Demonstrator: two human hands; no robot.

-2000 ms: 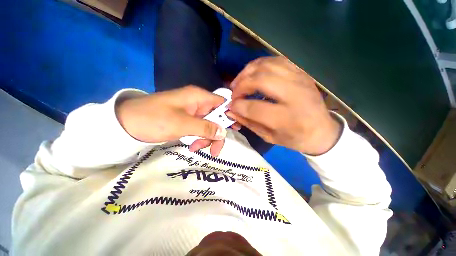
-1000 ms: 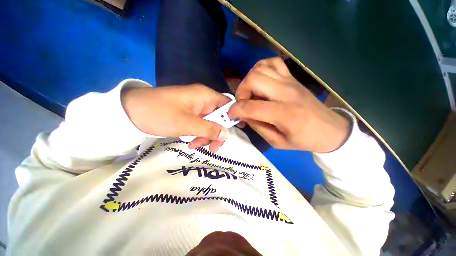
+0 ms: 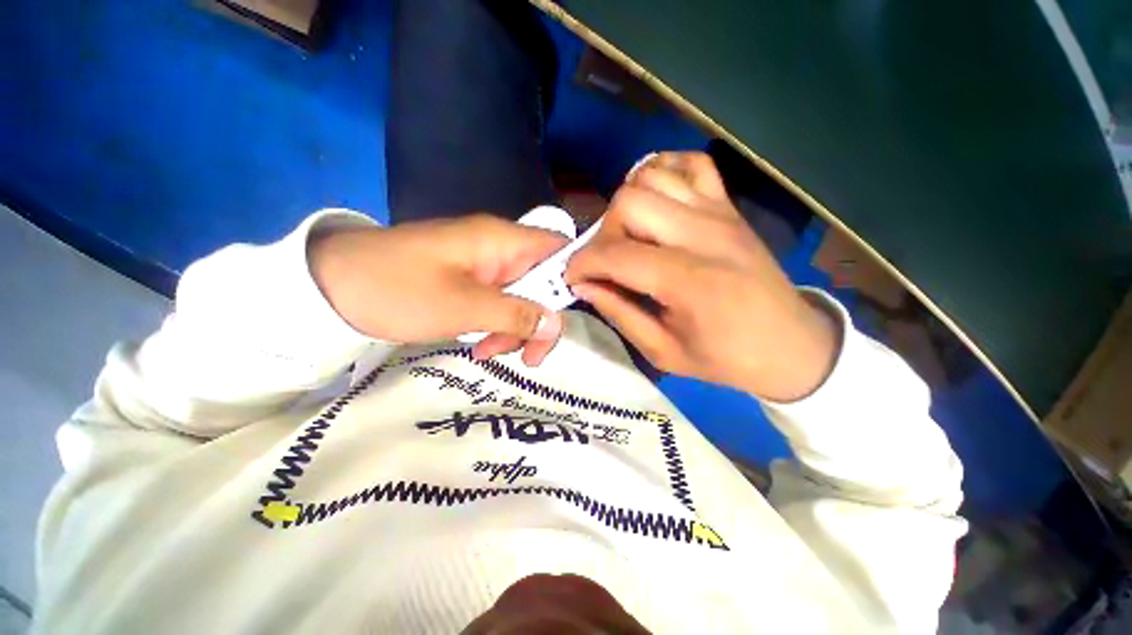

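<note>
A small white plastic part with a few small dark holes or marks lies between my hands in front of my chest. My left hand grips it, thumb on top and fingertips showing below. My right hand has thumb and fingertips pinched on the part's right side and covers much of it. A white rounded edge shows above my right knuckles; whether it belongs to the same part, I cannot tell.
A green-topped bench with a pale edge runs diagonally at upper right. A brown carton stands at far right, another on the blue floor at upper left. My dark-clothed leg is beyond my hands.
My right hand has turned slightly and shifted down a little; a white rounded edge now shows above its knuckles. My left hand keeps nearly the same hold.
</note>
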